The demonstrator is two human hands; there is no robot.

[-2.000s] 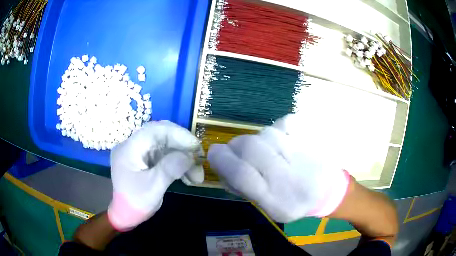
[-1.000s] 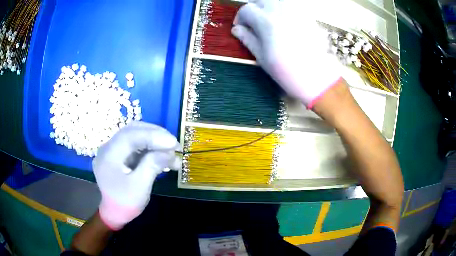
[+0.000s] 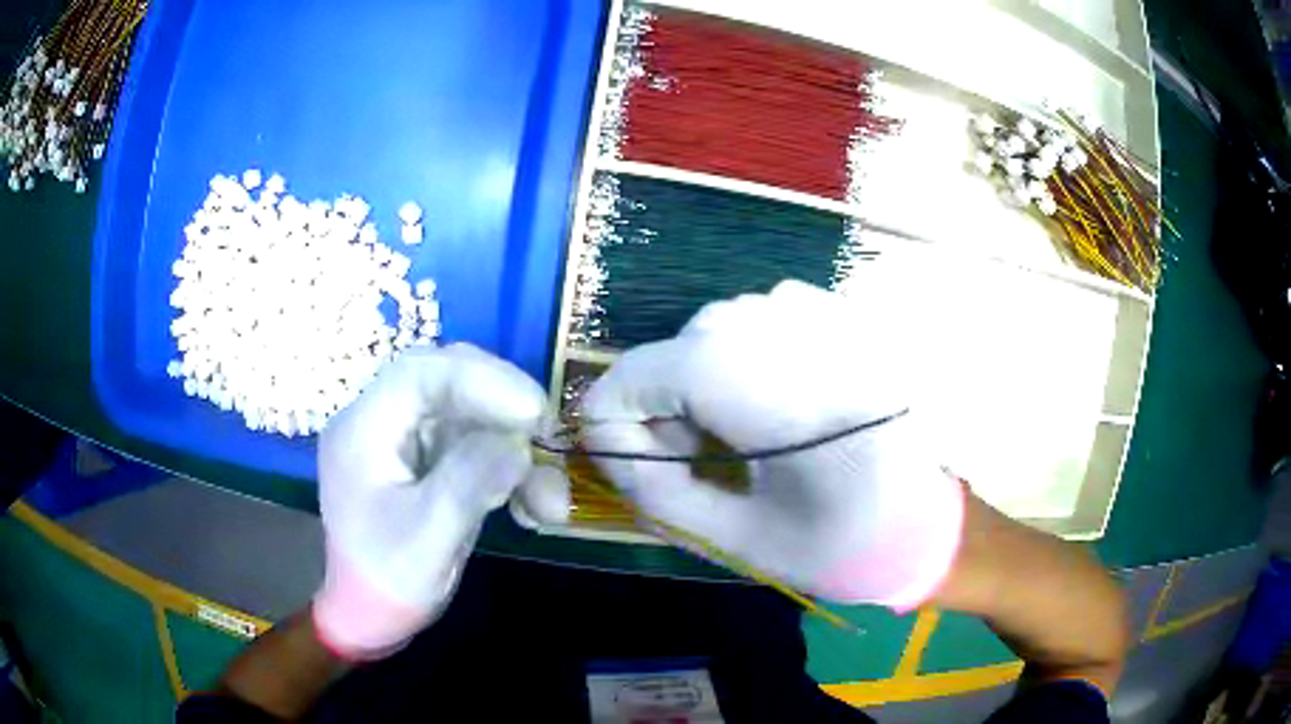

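Observation:
My left hand (image 3: pixel 432 488), in a white glove with pink cuff, has its fingertips closed on one end of a dark lead wire (image 3: pixel 793 448) and a yellow lead wire (image 3: pixel 750 569). Any connector housing in these fingers is hidden. The dark wire runs right, across my right hand; the yellow wire trails down to the right. My right hand (image 3: pixel 779 453), gloved too, is beside the left, thumb and fingers pinched near the wire ends. A thin wire seems to be between its fingertips, partly hidden. The hands are over the yellow wire compartment (image 3: pixel 602 502).
A blue tray (image 3: pixel 382 85) at left holds a heap of white housings (image 3: pixel 290 311). The divided tray (image 3: pixel 1133 354) holds red wires (image 3: pixel 743 102), dark green wires (image 3: pixel 715 262) and finished harnesses (image 3: pixel 1097 191). More harnesses (image 3: pixel 64 92) lie at the far left.
My right hand has come back from the red wire compartment to beside my left hand, now with its fingertips pinched. The left hand stays near the blue tray's edge with the wires.

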